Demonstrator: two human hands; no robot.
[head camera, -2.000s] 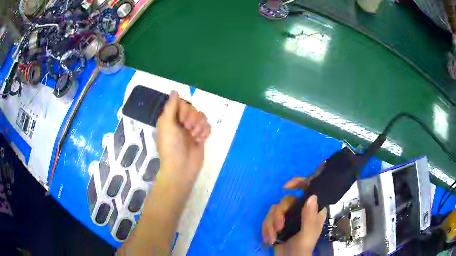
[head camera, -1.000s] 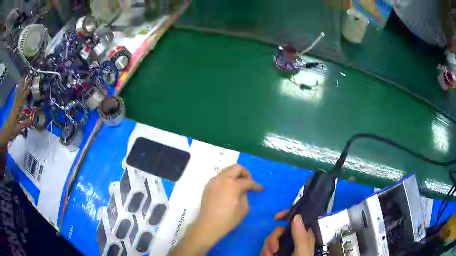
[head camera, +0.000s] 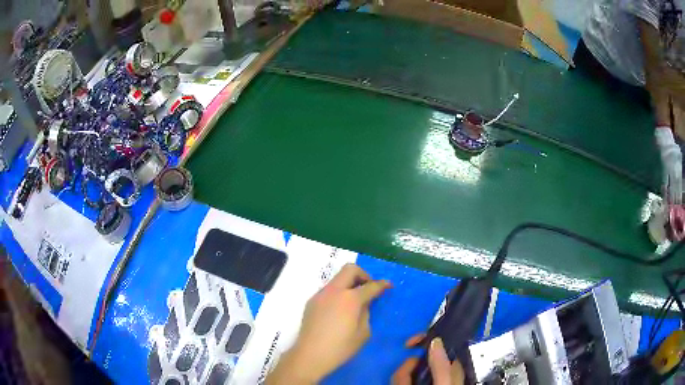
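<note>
My right hand (head camera: 436, 366) is at the bottom edge, partly cut off, closed around the thick black electric screwdriver (head camera: 460, 319). Its cable loops up and right over the belt. My left hand (head camera: 336, 319) is over the blue-and-white carton sheet (head camera: 300, 271), left of the screwdriver, with fingers curled and the index finger pointing right; nothing shows in it. A round wired unit (head camera: 470, 135) with a brownish raised centre and a white lead sits on the green belt, away from both hands.
A unit pile (head camera: 105, 143) of drums, rings and wires lies at left; a banded cylinder (head camera: 174, 188) stands beside it. A grey-silver screw feeder (head camera: 559, 334) is at lower right. A person's white-gloved hand (head camera: 668, 177) is at the right edge. A cardboard box (head camera: 481, 19) is behind.
The round wired unit shows further right and lower. My left hand moved from the printed phone shape to the blue area and then stayed. Another hand at the left pile is gone. The view has shifted.
</note>
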